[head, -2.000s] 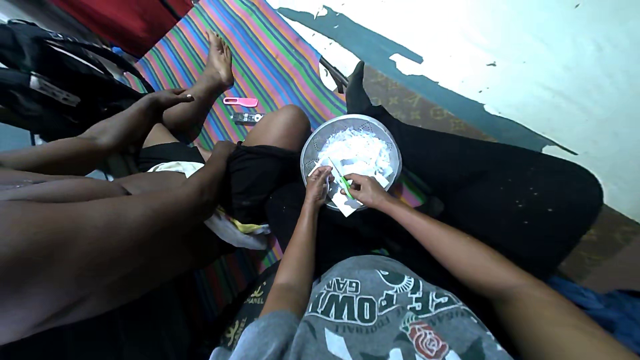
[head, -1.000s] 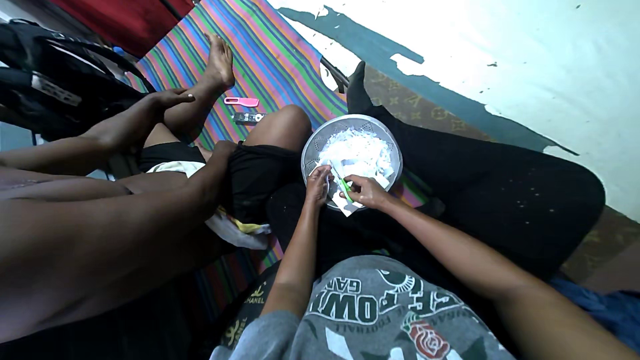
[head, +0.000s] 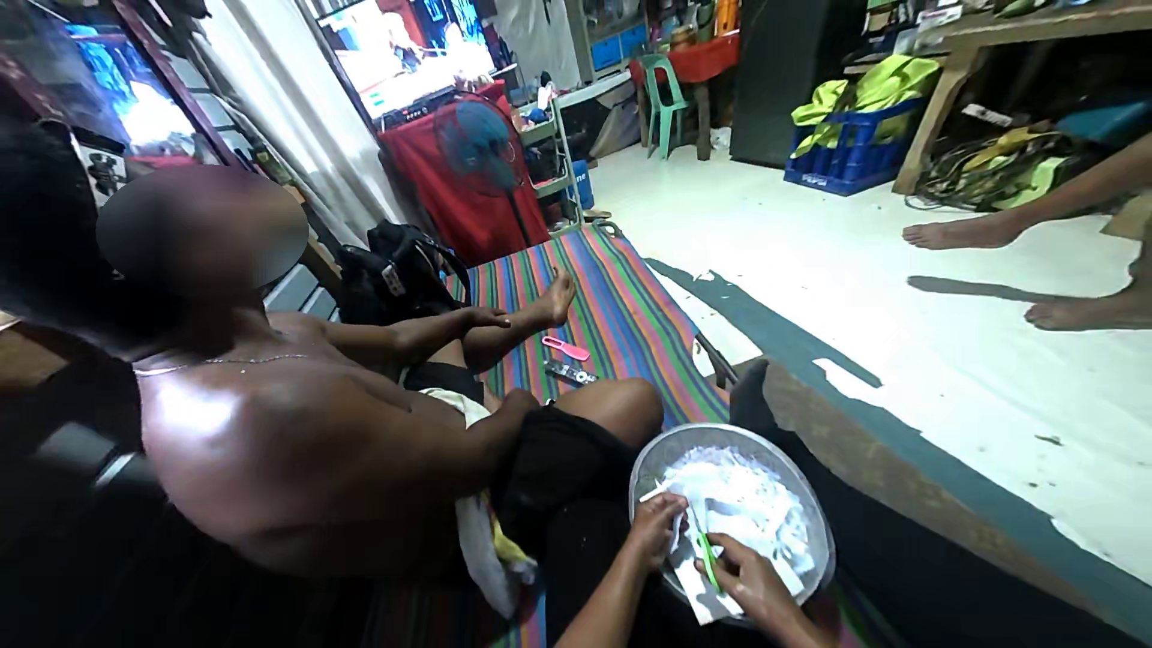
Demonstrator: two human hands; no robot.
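A round, translucent plastic basin rests at my lap, holding a heap of white paper shreds. Over its near side, my left hand pinches a piece of white paper. My right hand grips green-handled scissors, whose blades point away from me beside the left hand. A larger white paper piece lies under the scissors at the near rim. Whether the blades touch the paper cannot be told.
Another person sits close on the left on a striped mat. A pink brush-like item and a remote control lie there. Beyond are a black backpack, a fan, a blue crate and someone's bare feet.
The view has tilted up strongly, bringing the room beyond the mat into sight. Both hands stay over the basin, with the scissors still in my right hand.
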